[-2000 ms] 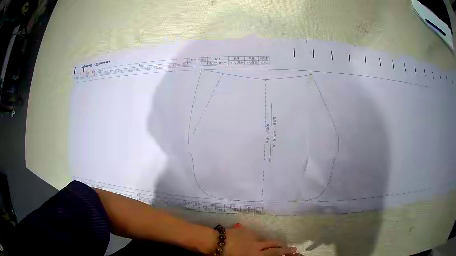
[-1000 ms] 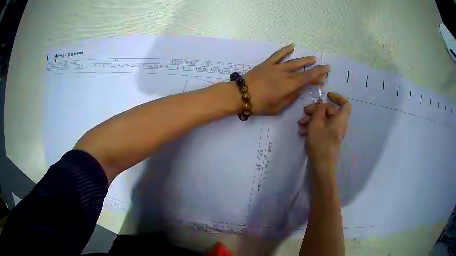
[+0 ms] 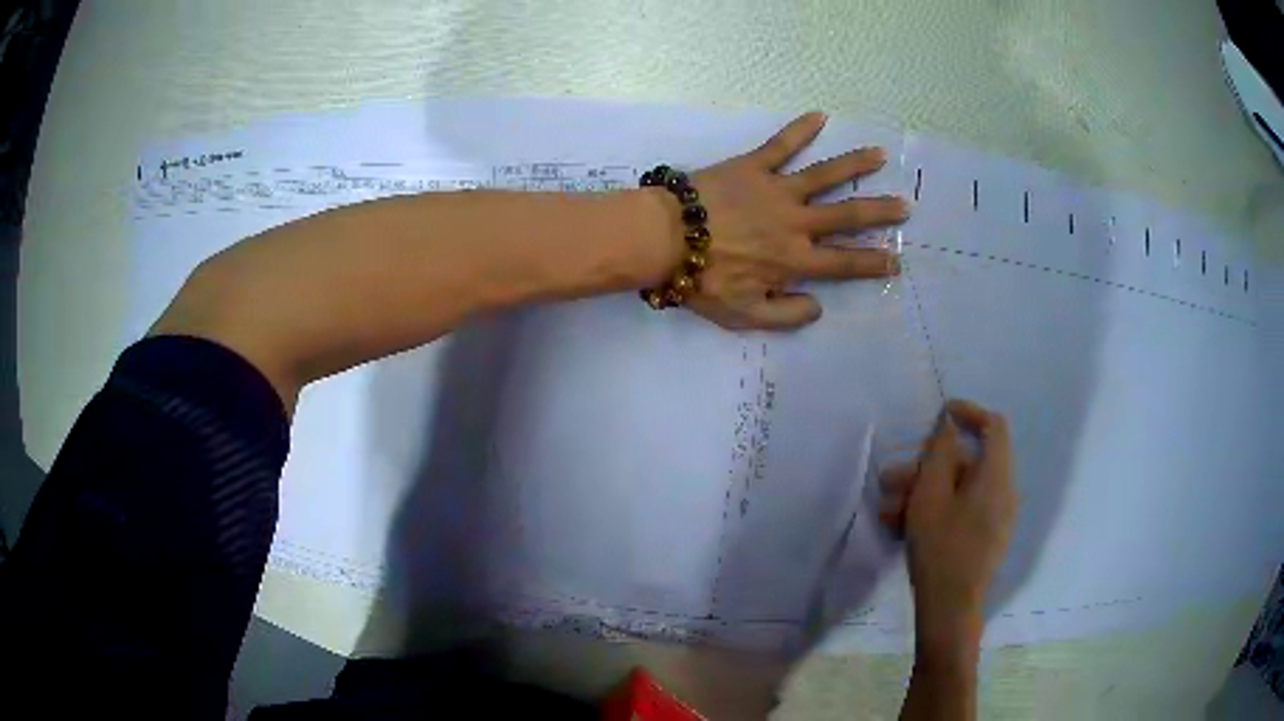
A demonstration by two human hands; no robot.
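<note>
A large white plotted pattern sheet (image 3: 620, 423) with thin outlines, small text and a row of short black ticks lies across the worktable. My left hand (image 3: 775, 226), with a bead bracelet at the wrist, lies flat on its upper part with fingers spread. A short shiny strip of clear tape (image 3: 894, 261) shows at its fingertips, across the outline. My right hand (image 3: 958, 486) is lower right over the sheet, fingers curled and thumb near the forefinger; I cannot tell if anything is between them. A raised paper edge or fold shows to its left.
The cream worktable (image 3: 592, 57) extends behind and in front of the sheet. A red object (image 3: 651, 699), partly cut off, is at the bottom edge. A white and dark object (image 3: 1252, 96) is at the upper right rim.
My left hand came up from the front edge onto the sheet and now lies flat with fingers spread. My right hand came into view at the tape, then moved down away from it.
</note>
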